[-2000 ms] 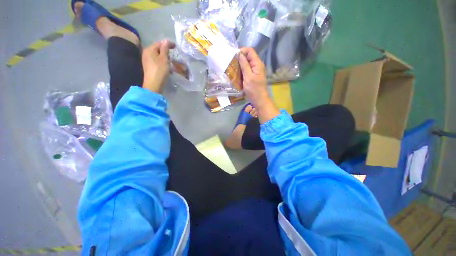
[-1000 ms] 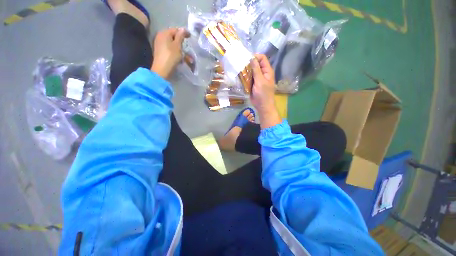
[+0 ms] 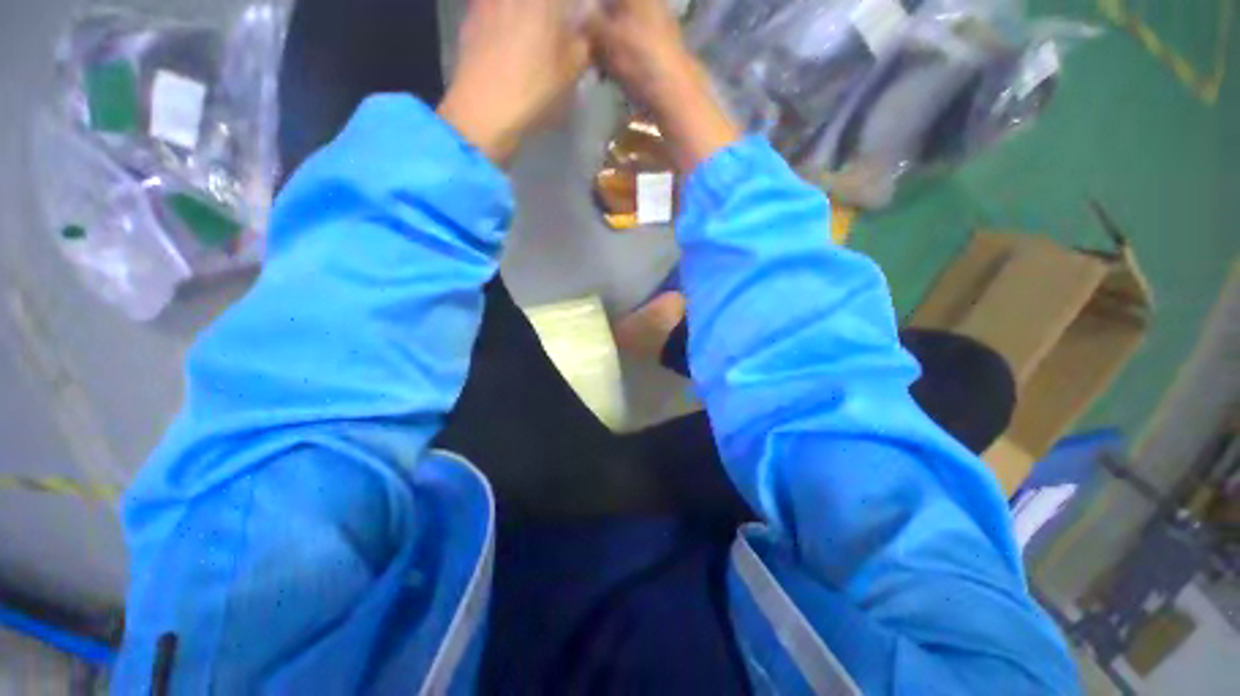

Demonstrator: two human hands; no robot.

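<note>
My left hand (image 3: 524, 55) and my right hand (image 3: 642, 48) are close together at the top edge, blurred and partly cut off. What they hold, if anything, cannot be seen. A bagged orange-brown part (image 3: 634, 170) with a white label lies on the floor just below my right hand. Bagged dark parts (image 3: 898, 102) in clear bags lie to the right of my hands. More clear poly bags (image 3: 163, 163) with green patches and a white label lie at the left, beyond my left leg.
A pale yellow sheet (image 3: 582, 356) lies between my legs, near my foot. An open cardboard carton (image 3: 1027, 320) stands beyond my right knee. The blue trolley deck (image 3: 1074, 469) with white paper is behind it. Blurred shelving or boxes show at the lower right.
My hands have come together and moved up to the frame's top edge. The orange-brown bag my right hand held is no longer visible in it. The view has shifted.
</note>
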